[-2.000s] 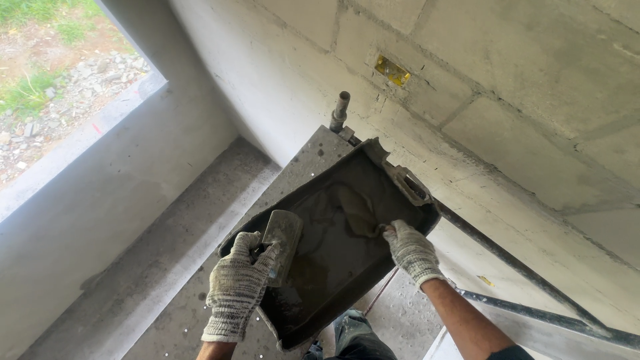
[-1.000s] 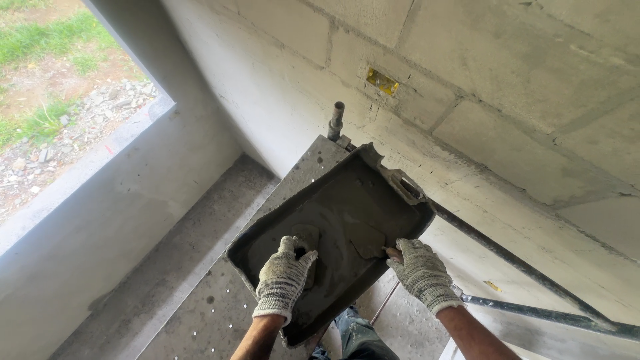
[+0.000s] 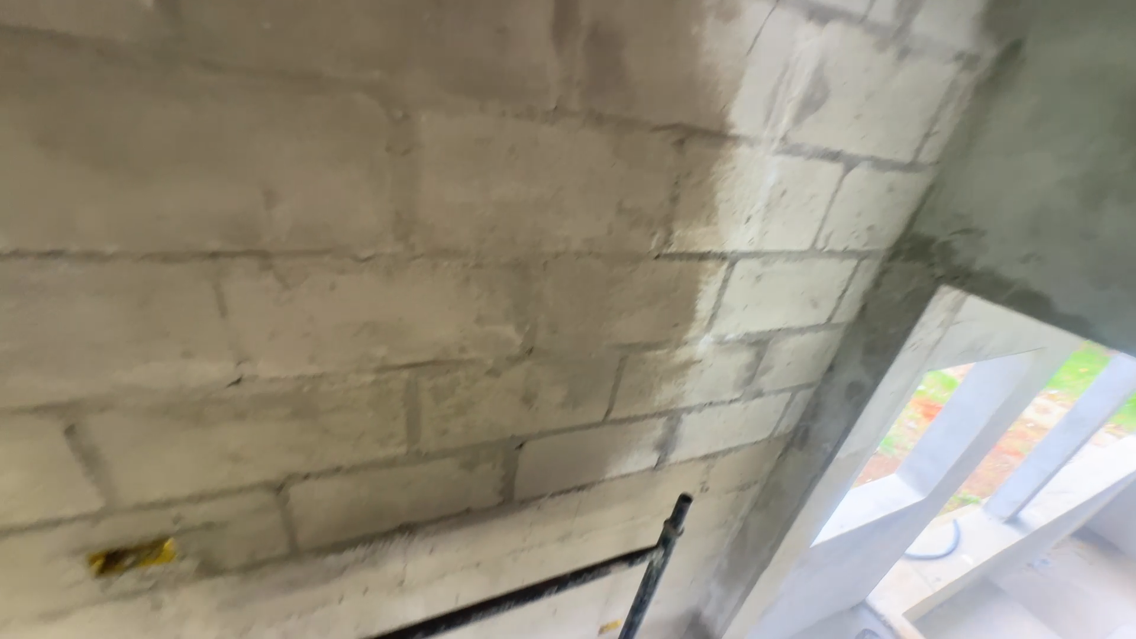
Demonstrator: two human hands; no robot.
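Observation:
Neither of my hands shows in the head view, so what they hold is hidden. A block wall (image 3: 311, 311) fills most of the view, with its mortar joints visible. Its left and middle blocks look darker, and a paler strip of blocks stands toward the right. Low on the left, a yellow electrical box (image 3: 133, 556) is set into the wall. Grey plaster, darker and damp-looking in patches, covers the adjoining wall (image 3: 1038, 177) at the upper right. The mortar tray and the tools are out of view.
A metal scaffold frame (image 3: 657, 559) stands before the wall at the bottom, its upright tube rising near the centre. At the lower right, a window opening (image 3: 941, 399) gives onto grass and soil. A thin blue hose (image 3: 941, 546) lies on a pale surface beyond.
The view has swung up and right to the wall. Both gloved hands and the black mortar tray have left the view. Earlier, my left hand moved from above the tray's left edge to over the mortar.

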